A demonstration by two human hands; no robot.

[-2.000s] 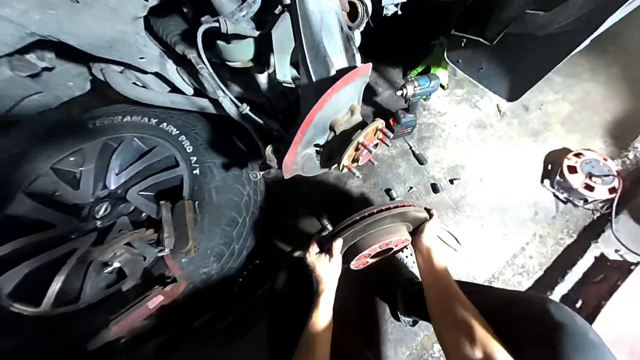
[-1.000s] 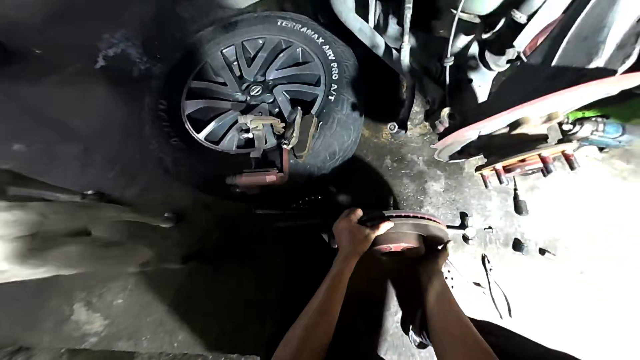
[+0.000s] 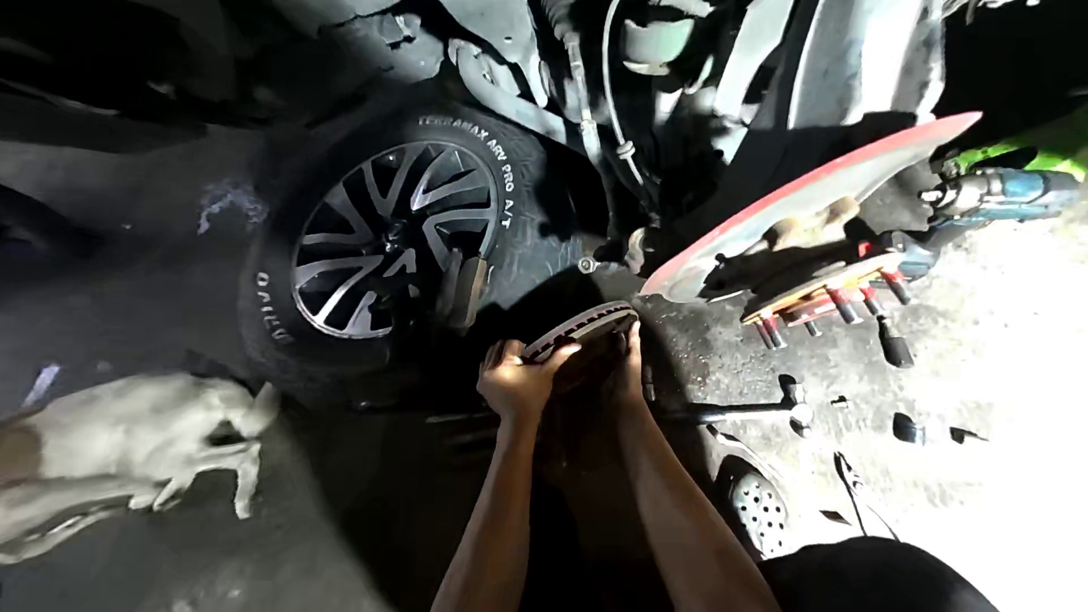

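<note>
A vented brake disc (image 3: pixel 586 327) is held tilted on edge between both hands, its lower part in deep shadow. My left hand (image 3: pixel 520 378) grips its left end, thumb over the near face. At its right end my right hand (image 3: pixel 627 365) holds the rim, fingers partly in shadow. Up and to the right, the wheel hub (image 3: pixel 820 297) with red-based studs stands below a red-edged dust shield (image 3: pixel 816 183). Left of the hands lies a wheel with its tire (image 3: pixel 527 229), and a brake pad (image 3: pixel 467 289) is on it.
A dog (image 3: pixel 144 433) is at the left. Cordless impact driver (image 3: pixel 1003 195) lies beyond the hub. A ratchet or breaker bar (image 3: pixel 748 412), sockets (image 3: pixel 908 427) and pliers (image 3: pixel 850 480) are on the concrete floor at the right. Suspension parts (image 3: pixel 510 93) are overhead, a perforated clog (image 3: pixel 759 510) below.
The brake disc, gripped by both hands throughout, is now tilted more on edge, its red-marked center no longer showing. The dog has its head turned differently. The view has swung about.
</note>
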